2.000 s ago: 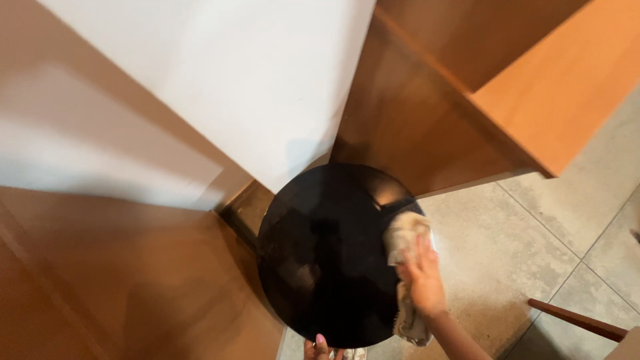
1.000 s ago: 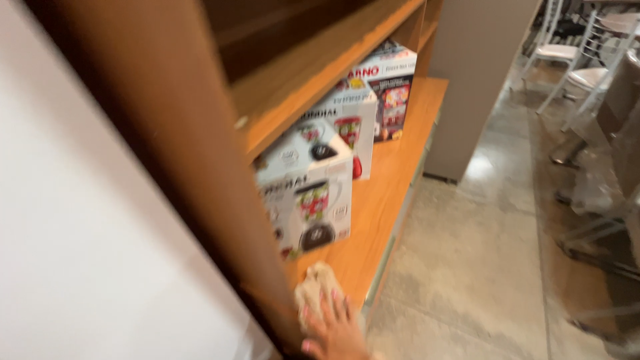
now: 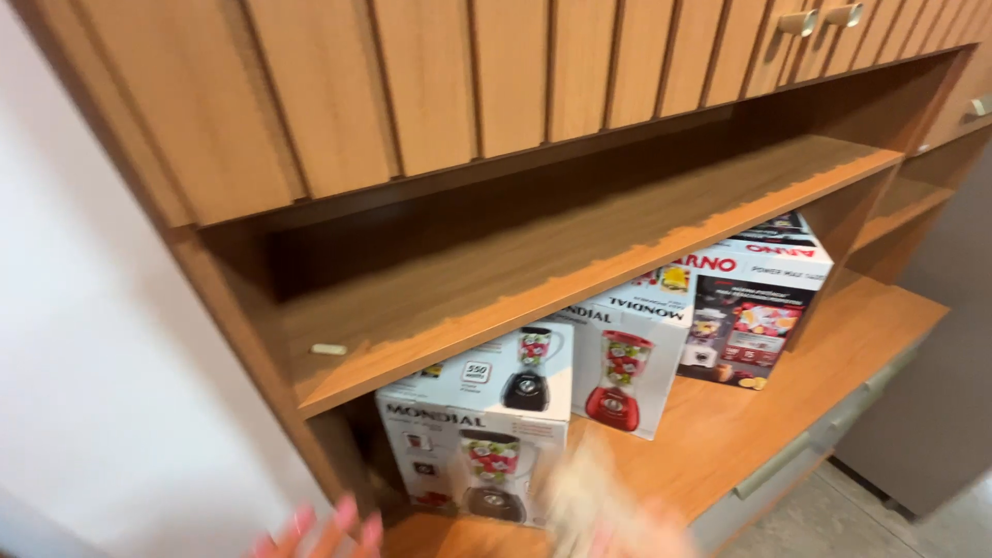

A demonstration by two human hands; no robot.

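Note:
My right hand (image 3: 639, 535), blurred at the bottom edge, holds a cream cloth (image 3: 581, 496) over the wooden counter, close to the front of a Mondial blender box (image 3: 477, 434). To its left my left hand (image 3: 325, 535) shows only its fingertips, spread apart, below that box's left corner. A second Mondial box (image 3: 628, 372) with a red blender pictured on it stands behind and to the right. Farther right is an Arno blender box (image 3: 748, 318). All of these boxes stand on the counter (image 3: 721, 418) under a wooden shelf.
The wooden shelf (image 3: 496, 271) bears a small pale piece (image 3: 328, 349) near its left end. Slatted cabinet doors (image 3: 434, 85) with round knobs are above. Drawers with a long handle (image 3: 771, 465) sit below the counter. A white panel (image 3: 116, 310) rises at left, a grey one (image 3: 930, 403) at right.
The round black object under the cloth two seconds ago is out of view. The view has swung to the cabinet front. My left hand has come into view since one second ago.

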